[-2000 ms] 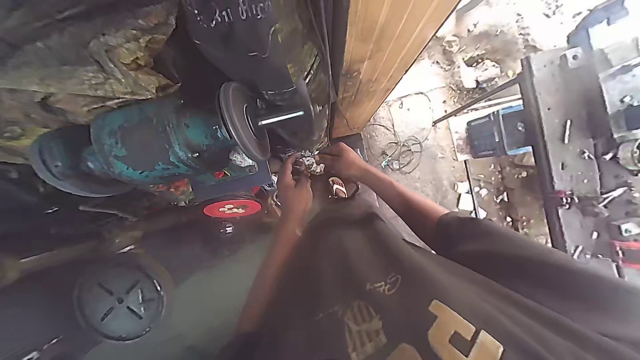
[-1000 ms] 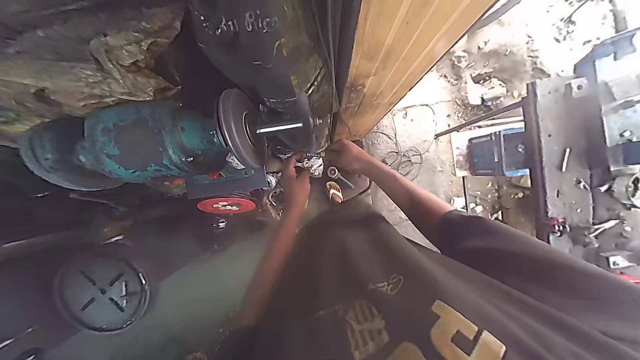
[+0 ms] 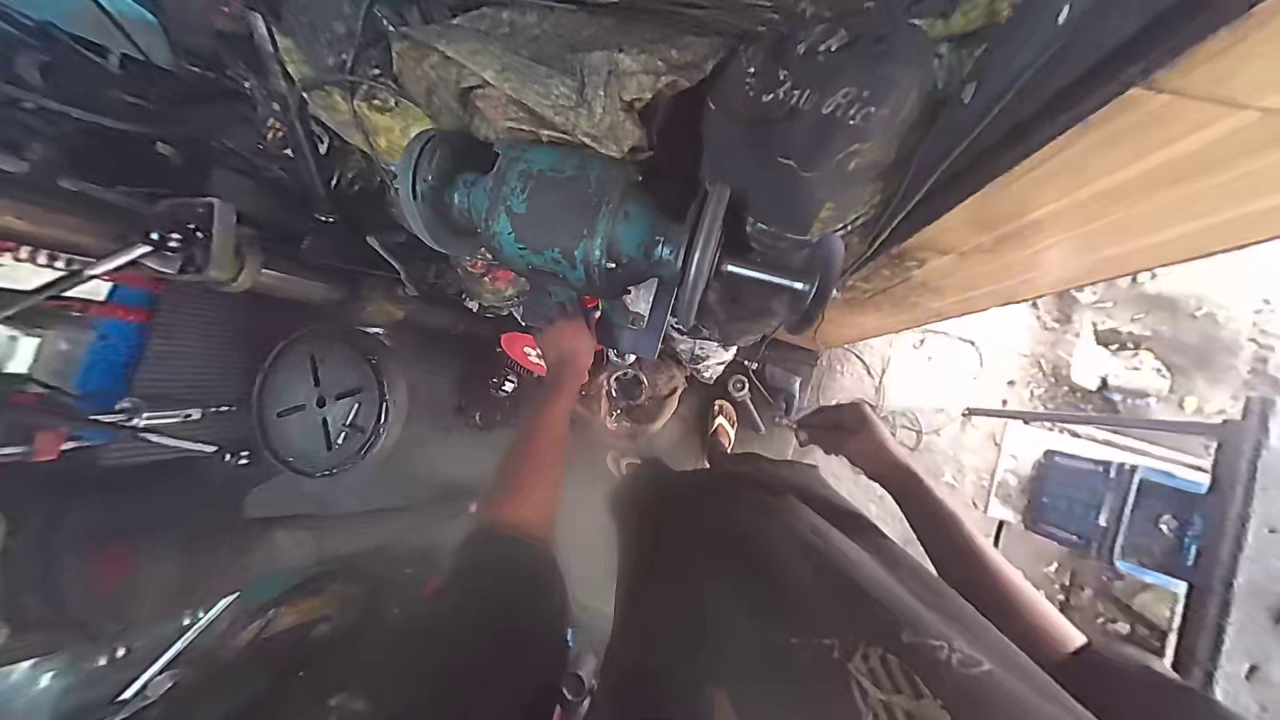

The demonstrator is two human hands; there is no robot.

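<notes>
My left hand (image 3: 567, 350) reaches below the teal bench grinder (image 3: 560, 215), beside a red disc (image 3: 522, 352); its fingers are partly hidden, so its hold cannot be made out. My right hand (image 3: 840, 428) is off to the right, fingers curled together around something small that I cannot identify. Between my hands lie a round metal part (image 3: 628, 386) and a metal piece with a ringed end (image 3: 738, 386). The grinder's wheel (image 3: 703, 255) and bare shaft point to the right, above crumpled silvery material (image 3: 703, 356).
A round slotted metal cover (image 3: 320, 402) lies to the left, with tools (image 3: 165, 415) beyond it. A wooden panel (image 3: 1080, 190) borders the upper right. An opened blue case (image 3: 1165, 525) and a metal frame (image 3: 1215, 540) stand at right. My sandalled foot is below.
My hands were close together below the wheel and have moved apart, the left one to the left, the right one to the right. The view has shifted toward the left.
</notes>
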